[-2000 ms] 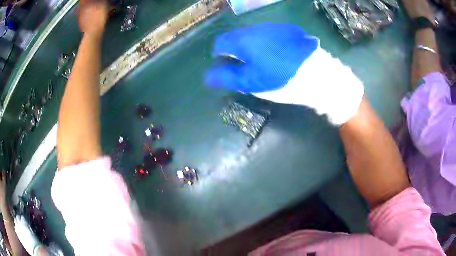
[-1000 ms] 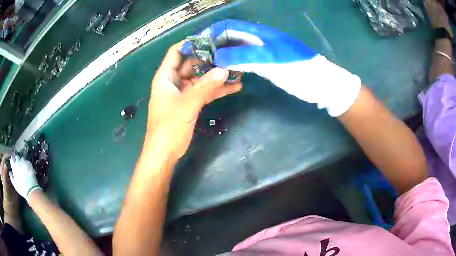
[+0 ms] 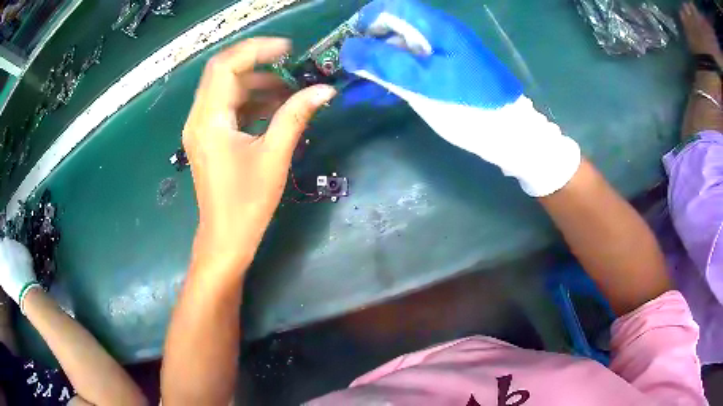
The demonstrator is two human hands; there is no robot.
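Observation:
My right hand (image 3: 444, 59), in a blue-palmed glove with a white cuff, grips a green circuit board (image 3: 326, 57) by its right end, near the top centre. My left hand (image 3: 238, 143) is bare, with thumb and fingers apart around the board's left end; whether it touches the board is unclear. Dark parts show at the board between the hands. A small black wired component (image 3: 334, 186) with a pale square and thin red leads lies on the green bench below the hands. Another small dark component (image 3: 179, 159) is partly hidden behind my left hand.
A pale worn rail (image 3: 119, 111) curves across the left, with more boards (image 3: 63, 91) beyond it. A dark pile of parts (image 3: 40, 238) lies at far left beside another person's white-gloved hand (image 3: 16, 270). Shiny packed pieces (image 3: 626, 25) lie top right, near another person's arm (image 3: 701, 79).
Both hands have moved up slightly. My left hand has opened from its closed hold on the parts, and the board now shows between the hands. The wired component on the bench is more visible.

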